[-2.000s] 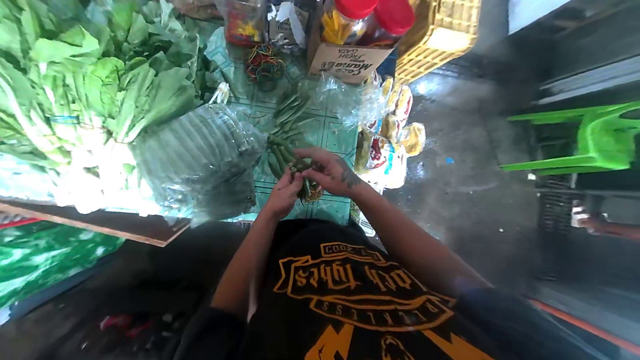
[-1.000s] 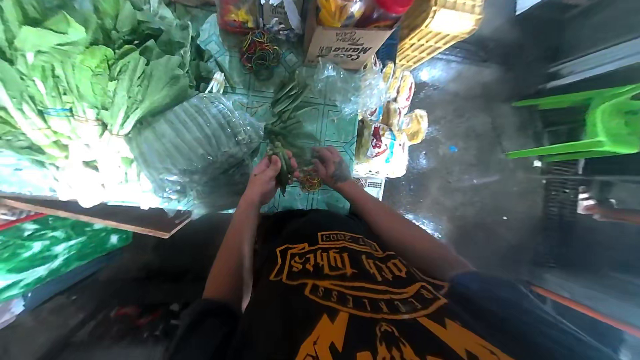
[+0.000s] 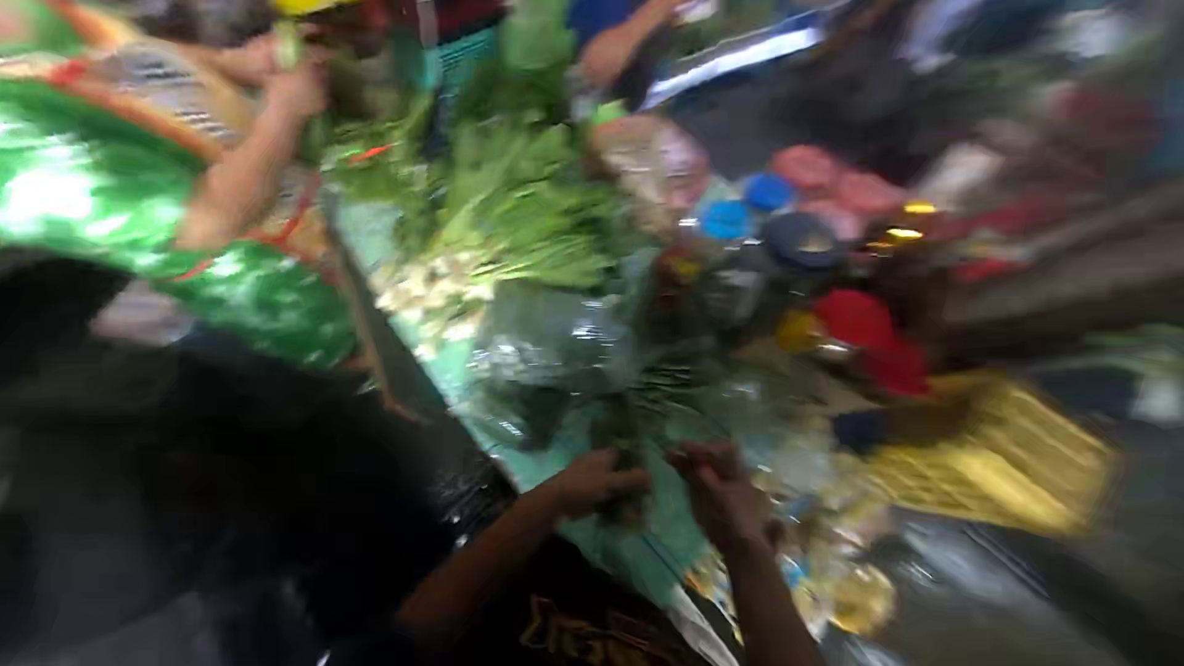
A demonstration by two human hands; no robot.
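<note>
The view is badly blurred. My left hand [image 3: 601, 483] is at the near part of the green-covered table [image 3: 578, 536], its fingers around or against a small bunch of dark green vegetables [image 3: 624, 495]; the exact grip is unclear. Just right of it, my right hand [image 3: 726, 486] is raised over the table with bent fingers, and whether it holds anything cannot be told. Beyond my hands lie long green pods or stems [image 3: 671, 379]. A clear plastic bag [image 3: 555, 338] sits to their left, in front of leafy greens with pale stems [image 3: 527, 213].
A yellow plastic crate [image 3: 999, 453], red-lidded jars [image 3: 869, 338] and blue-lidded containers [image 3: 726, 220] stand to the right. Clear packs [image 3: 856, 592] lie near the right table edge. Another person's arm [image 3: 245, 176] reaches over green plastic sheeting [image 3: 268, 305] at upper left.
The view has swung strongly left and up, bringing other people's arms into sight. My hands remain close together over the near part of the table.
</note>
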